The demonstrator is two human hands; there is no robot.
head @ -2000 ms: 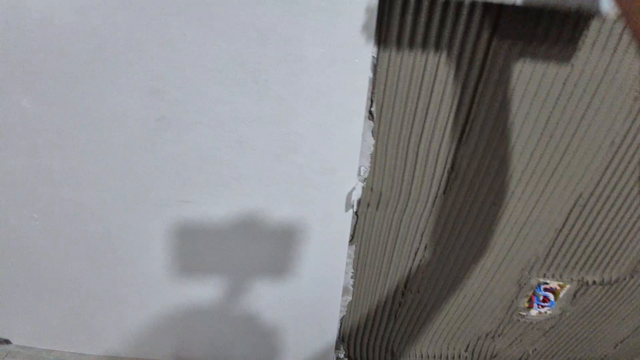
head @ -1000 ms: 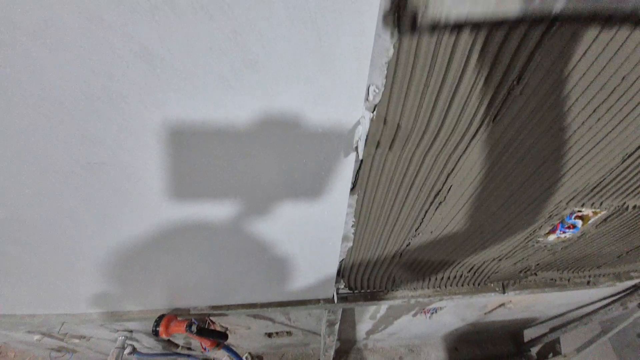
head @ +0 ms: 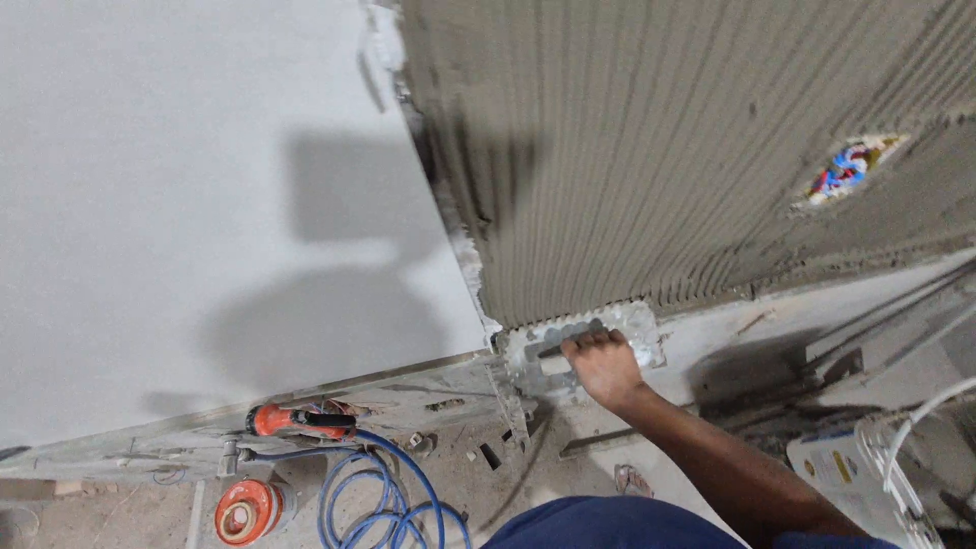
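My right hand [head: 606, 366] grips the handle of a notched steel trowel [head: 526, 362]. The trowel's toothed edge lies along the lower edge of the ridged grey mortar [head: 579, 191] on the wall, close to the corner of a large pale tile or panel [head: 152, 191]. Ridges run up from the trowel through the mortar. Farther right, a hole with blue and red wires [head: 846, 171] opens in the mortar. My left hand is out of view.
An orange hose nozzle [head: 297, 422] rests below the panel, near a coiled blue hose [head: 396, 488]. An orange-topped bucket [head: 248, 512] stands on the floor. At lower right is a white bucket [head: 831, 461] with writing; a foot [head: 633, 482] shows below.
My right hand and the trowel are now plainly visible at the mortar's lower edge. The view has tilted down, bringing the floor and buckets into sight.
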